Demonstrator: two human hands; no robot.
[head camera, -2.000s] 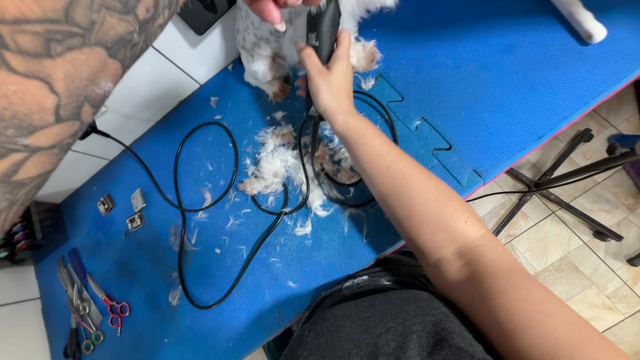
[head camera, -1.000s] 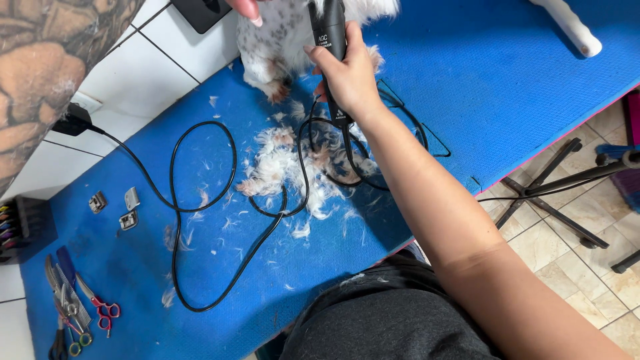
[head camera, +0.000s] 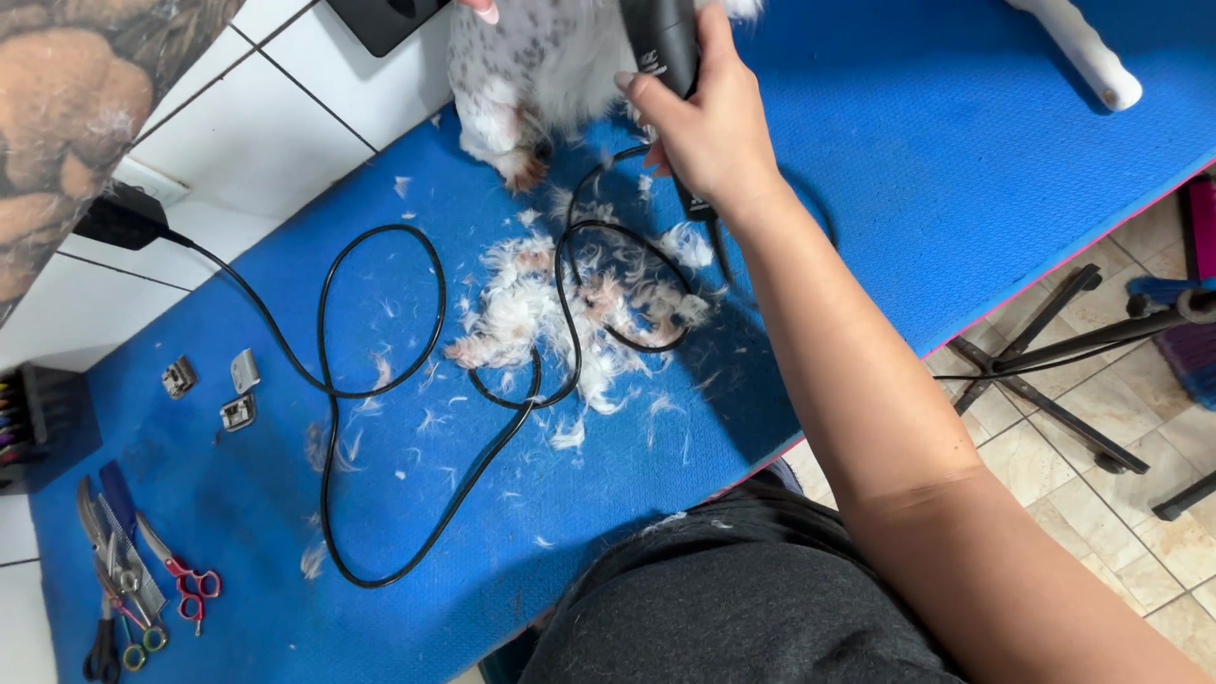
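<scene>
My right hand (head camera: 712, 123) is closed around a black corded hair clipper (head camera: 660, 57), its upper end cut off by the top edge. The clipper lies against the white, grey-spotted coat of a dog (head camera: 541, 57), of which only the lower body and a paw show. Just a fingertip or two of my left hand (head camera: 484, 9) shows at the top edge beside the dog; what it touches is out of view. Below the paw, a heap of cut white fur (head camera: 522, 304) lies on the blue mat (head camera: 912, 171), with the clipper's black cord (head camera: 332, 456) looped through it.
Metal clipper blades (head camera: 237, 412) lie at the left. Several scissors (head camera: 190, 579) and a comb (head camera: 133, 551) sit at the lower left, near a black holder (head camera: 47, 418). A white post (head camera: 1092, 66) lies at upper right. A wheeled stand base (head camera: 1026, 366) stands on the tiled floor.
My right hand and the clipper have shifted a little relative to the dog. The cord near the clipper has changed its loops beside the fur. My left hand shows less at the top edge.
</scene>
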